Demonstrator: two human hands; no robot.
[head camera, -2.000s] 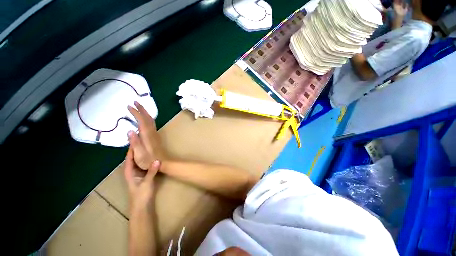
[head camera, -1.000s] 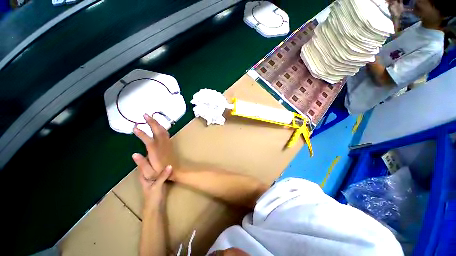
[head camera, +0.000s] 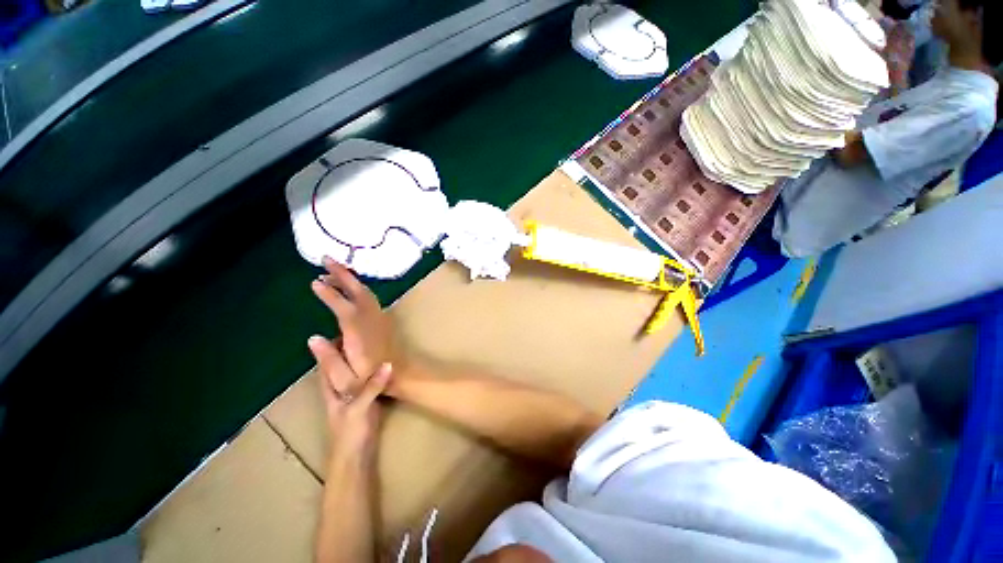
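A white many-sided panel (head camera: 368, 203) with a thin dark wire loop lies on the green conveyor. My right hand (head camera: 355, 317) holds nothing, with fingers apart, just below the panel's lower edge. My left hand (head camera: 354, 394) is around my right wrist at the table edge, its thumb over the wrist; part of its grip is hidden. A yellow caulking gun (head camera: 599, 258) with a white tube lies on the cardboard table covering (head camera: 484, 319). Its nozzle end meets a crumpled white wad (head camera: 480, 239), beside the panel.
Another panel (head camera: 619, 41) lies farther up the conveyor (head camera: 495, 132). A tall stack of cream-white panels (head camera: 770, 99) stands on a patterned mat (head camera: 660, 165). A person (head camera: 902, 154) is behind it. Blue shelving (head camera: 951, 418) and a clear plastic bag (head camera: 852, 445) are at the right.
The near panel has moved right along the conveyor toward the white wad, away from my right fingers, which overlapped it before. My left hand stays on my right wrist. The view has shifted slightly.
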